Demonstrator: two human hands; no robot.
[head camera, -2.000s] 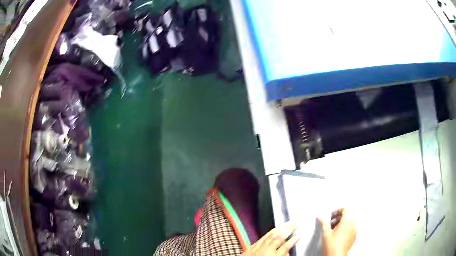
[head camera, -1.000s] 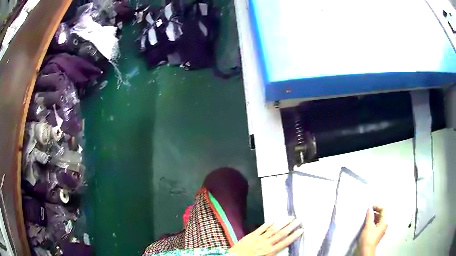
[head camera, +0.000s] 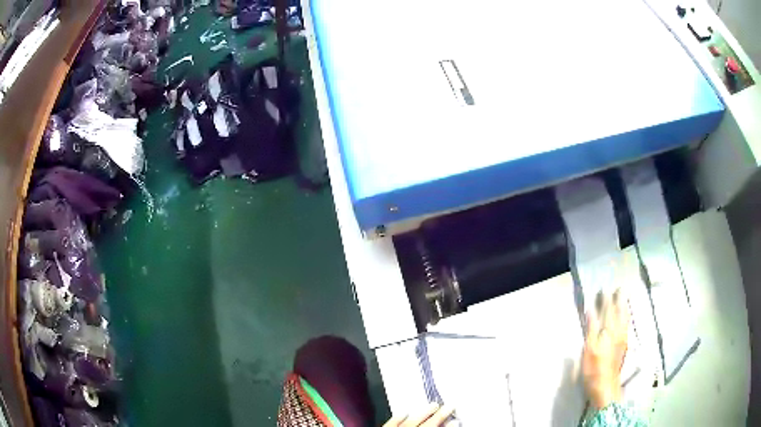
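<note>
Pale fabric strips with dark edges run from the white feed table onto the black belt. The right strip lies alone. My right hand rests flat with fingers spread on the strip to its left. Another pale piece with dark edges lies at the table's left front. My left hand is at its left edge, mostly cut off by the frame bottom; only fingers show, so its hold cannot be told.
The fusing machine's white cover with blue edge hangs over the belt. A metal coil fitting is at the opening's left. A control panel is at upper right. Dark bundles and wrapped rolls lie left on green floor.
The view has shifted, showing more machine. My right hand has moved forward with a piece that now reaches onto the belt, left of the other strip. My left hand is now mostly out of frame.
</note>
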